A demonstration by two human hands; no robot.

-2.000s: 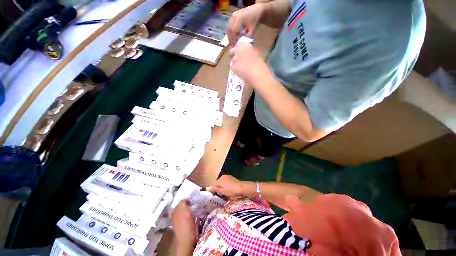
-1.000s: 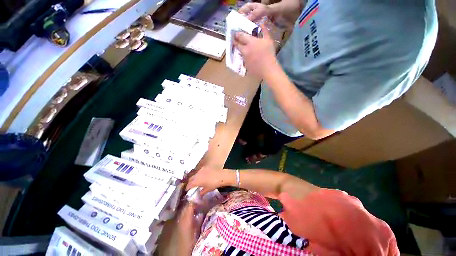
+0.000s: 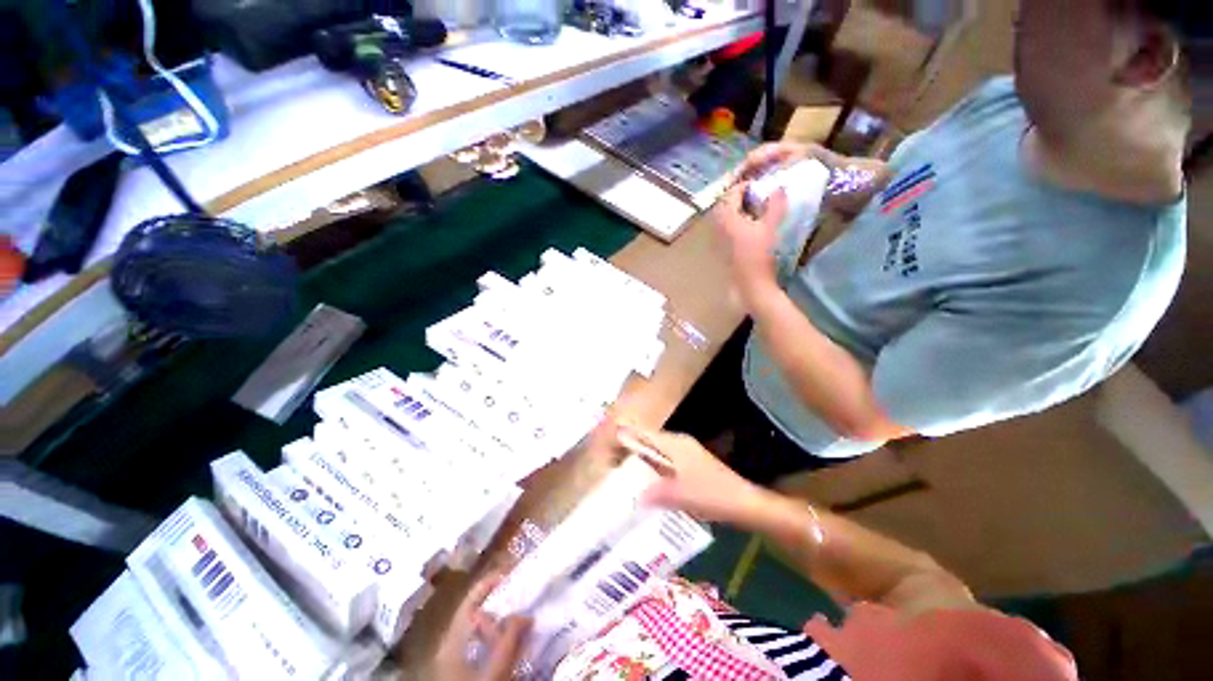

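A white toothbrush box (image 3: 592, 559) with dark lettering and a barcode lies slantwise between my hands, above the apron. My right hand (image 3: 663, 468) is closed around its upper end. My left hand (image 3: 490, 639) is at its lower end, partly cut off by the bottom edge, with fingers against the box. Shiny clear film shows around the lower part; how far it covers the box I cannot tell. A long overlapping row of similar boxes (image 3: 412, 459) lies to the left.
A coworker (image 3: 984, 293) in a grey-green T-shirt holds a white box (image 3: 794, 213) at the upper right. A greyer box (image 3: 299, 362) lies apart on the green belt (image 3: 459, 226). A small fan (image 3: 204, 277) hangs by the white shelf (image 3: 286, 113). Small clear pieces (image 3: 686, 333) lie on the brown bench edge.
The view has shifted, showing more shelf. My right hand has moved from the row's near side to the upper end of a box, now plainly visible between both hands. The coworker's box is turned differently.
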